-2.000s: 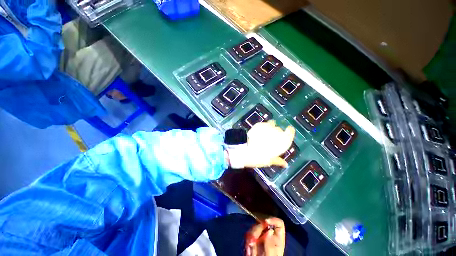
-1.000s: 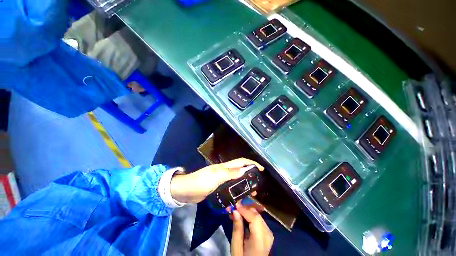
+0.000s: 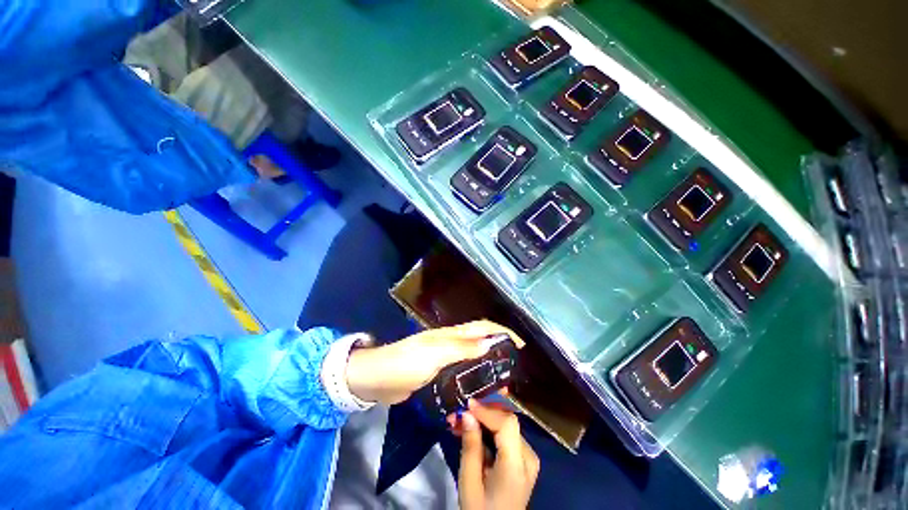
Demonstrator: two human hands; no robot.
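Note:
My left hand holds a black device housing above my lap, with its pale-outlined window facing up. My right hand is at the housing's lower edge, thumb and finger pinched together at a tiny blue tab. Whether the tab is still attached to the housing is too small to tell. The clear blister tray lies on the bench with several similar housings in two rows. One pocket in its near row holds no housing, between one housing and another.
An open brown carton is at my lap below the bench edge. A small blue-and-white clump lies on the green bench. Stacked clear trays stand at the right. A person in a blue smock and a blue stool are at the left.
Two seconds ago my left hand was over the tray; it now holds a housing at my lap, and that pocket is bare. Over the last second the hands have barely moved.

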